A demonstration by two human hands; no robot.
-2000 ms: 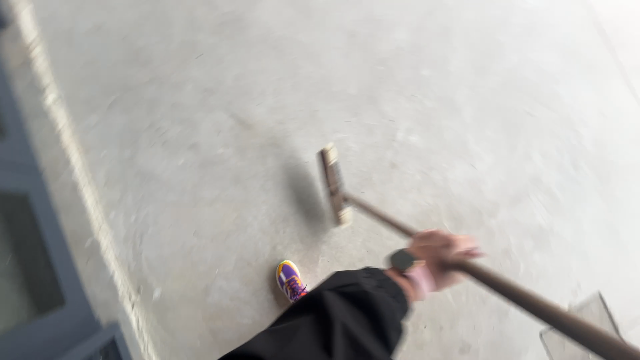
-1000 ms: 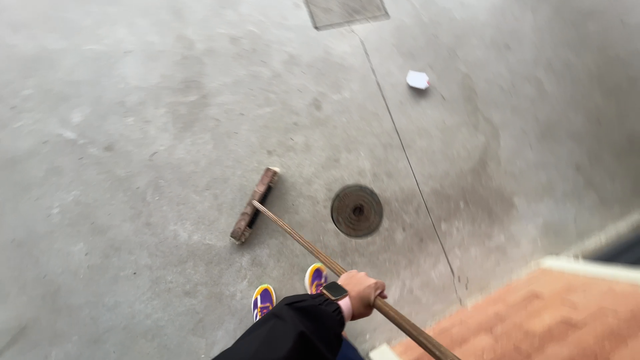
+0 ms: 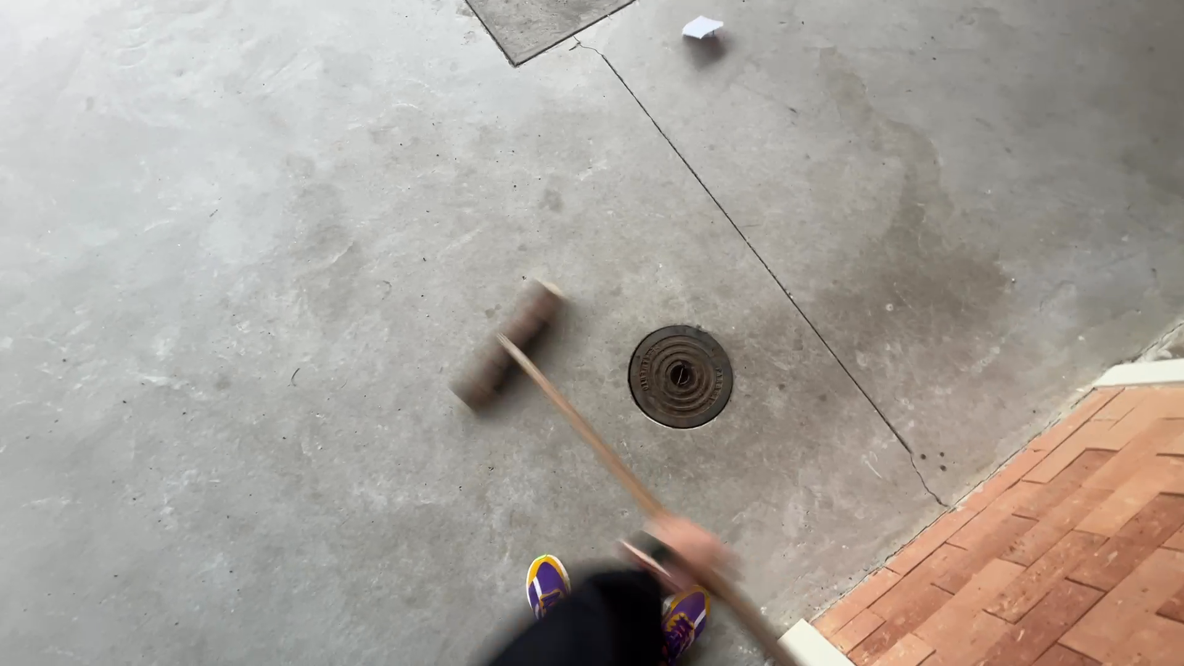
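My left hand [image 3: 694, 550], blurred by motion, is closed around the wooden handle [image 3: 592, 439] of a push broom at the lower middle. A dark watch and a black sleeve show behind it. The handle slants up and left to the broom's head [image 3: 509, 347], a blurred brown block over the concrete floor. Its other end runs out of the bottom edge. My right hand is out of view.
A round metal drain cover [image 3: 681, 376] lies right of the broom head. Farther off are a square floor cover [image 3: 546, 23] and a crumpled white scrap [image 3: 703, 28]. Reddish brick paving [image 3: 1054, 536] borders the lower right. Purple and yellow shoes [image 3: 548, 585] stand below.
The view has swung from the floor beside a blue-grey structure to the drain cover and brick paving. My left hand stays on the broom handle throughout.
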